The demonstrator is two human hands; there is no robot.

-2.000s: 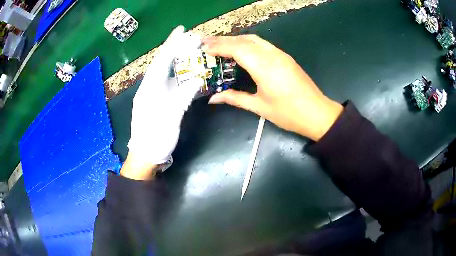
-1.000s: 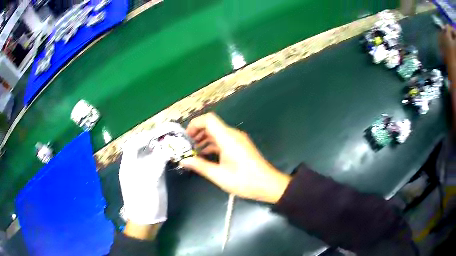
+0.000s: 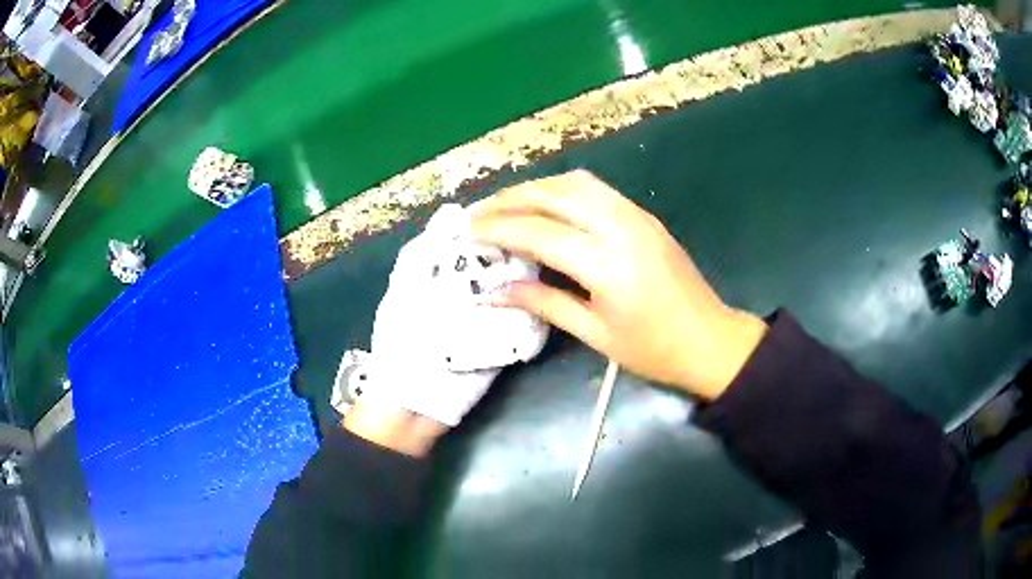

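Note:
A white socket housing (image 3: pixel 481 288), its face with dark slots turned towards me, is held above the dark green bench. My left hand (image 3: pixel 424 328), in a white glove, holds it from the left and below. My bare right hand (image 3: pixel 628 283) has its fingers on the housing's top and right side. Housing and glove are both white, so their border is hard to tell. The inside of the housing is hidden. A small white piece with a round face (image 3: pixel 352 381) shows beside my left wrist.
A blue divider sheet (image 3: pixel 192 396) lies at left. A pale pointed stick (image 3: pixel 595 430) lies below my right hand. Wired board sub-assemblies (image 3: pixel 970 271) lie at right. White units (image 3: pixel 221 176) sit on the green belt beyond the chipped edge strip (image 3: pixel 566 122).
The housing's slotted face now shows instead of the components inside. Both hands have closed around it and appear further right in the picture. The camera view has shifted.

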